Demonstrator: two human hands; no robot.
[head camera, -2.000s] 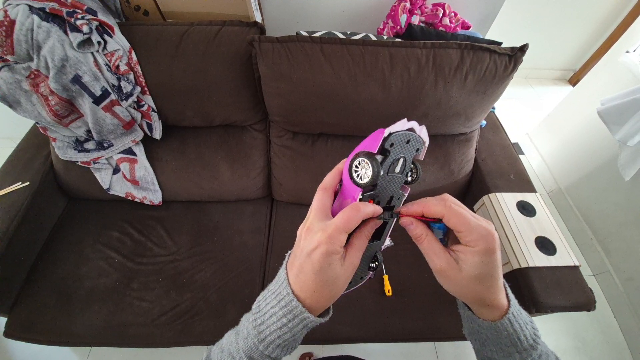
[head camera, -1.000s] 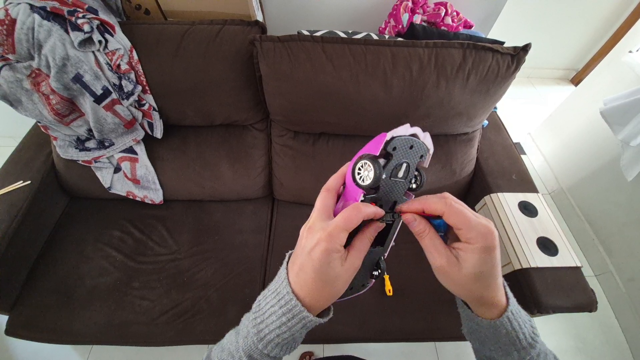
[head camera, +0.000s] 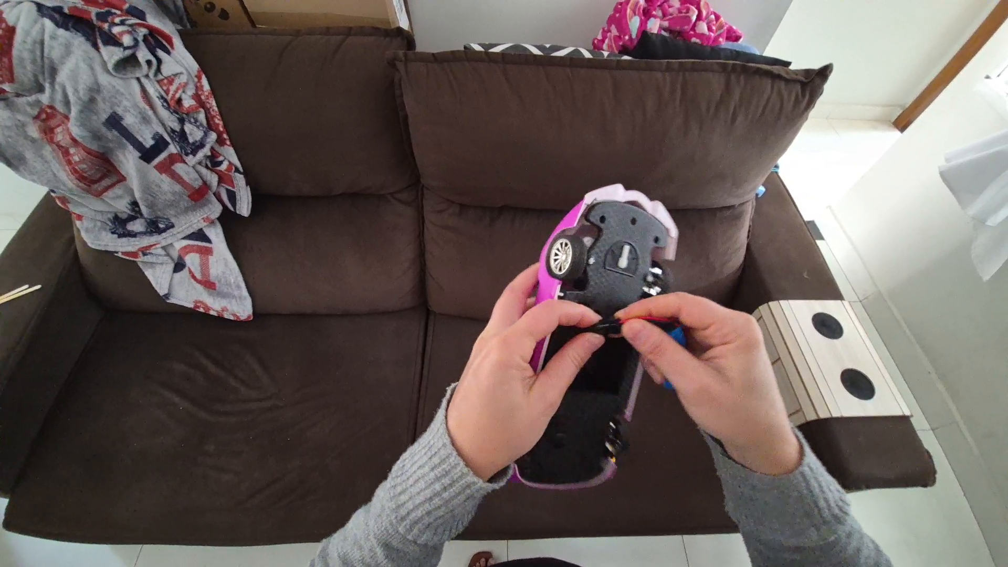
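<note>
A purple toy car (head camera: 622, 236) is held with its black underside toward me, one spoked wheel showing on its left. My left hand (head camera: 524, 370) grips the car's left side, its thumb and index finger pinching a small black connector (head camera: 606, 327) over the middle of the underside. Thin red and black wires (head camera: 650, 320) run from that connector into the fingertips of my right hand (head camera: 701, 362). Something blue (head camera: 676, 337) shows partly behind the right fingers; they hide most of it. Only a tiny yellow bit shows beside the car's lower wheel.
Behind the car is a dark brown sofa (head camera: 315, 378). A printed blanket (head camera: 157, 157) hangs over its left side. On the right armrest lies a slatted wooden tray (head camera: 839, 358) with two black discs. Pink fabric (head camera: 669, 27) and a cardboard box (head camera: 323, 12) are behind the backrest.
The yellow-handled screwdriver that showed below the car in the earlier frames is now almost wholly out of sight. The car's underside has turned a little. Both hands keep their pinch near the connector.
</note>
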